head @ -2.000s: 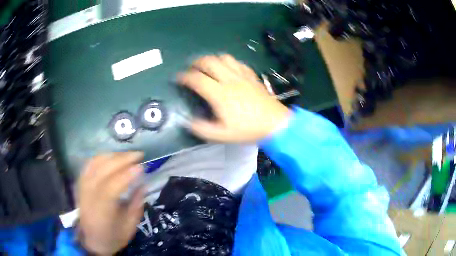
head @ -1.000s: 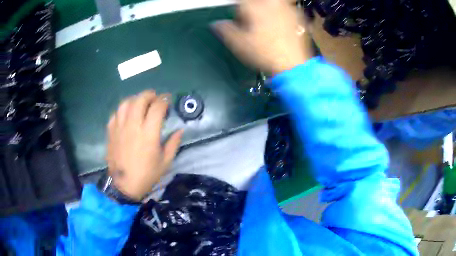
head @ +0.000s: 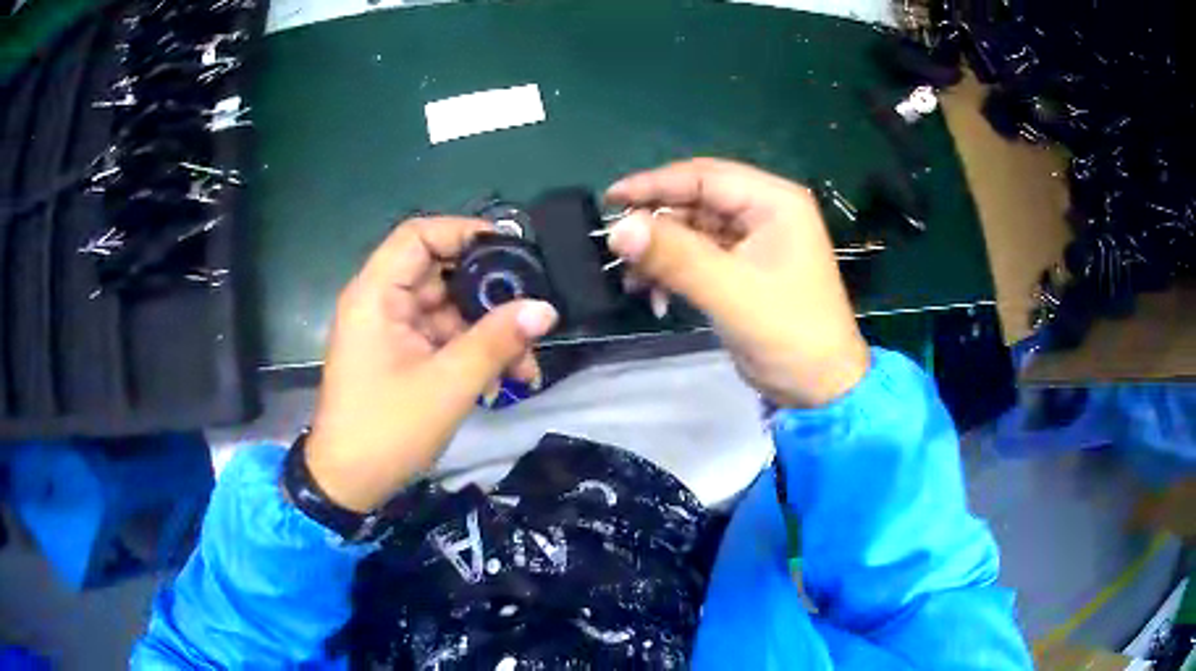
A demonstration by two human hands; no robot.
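Note:
My left hand (head: 420, 347) holds a round black part (head: 500, 288) with a pale ring around its dark centre, between thumb and fingers. A second round part (head: 504, 220) shows just behind it, partly hidden by the fingers; I cannot tell if it is held too. My right hand (head: 735, 262) grips the silver wire handles of a black binder clip (head: 572, 256). The clip's black body faces the round part and is close beside it. Whether they touch is not clear.
A green bench (head: 354, 171) carries a white strip (head: 485, 114). A black ribbed tray (head: 66, 302) with wire-handled clipped pieces stands at left. A brown carton (head: 1003, 197) with a black and silver mass is at right. Loose clips (head: 839, 216) lie beyond my right hand.
My right hand has come back from the upper right with a binder clip. My left hand has lifted a round part off the bench. The view has shifted.

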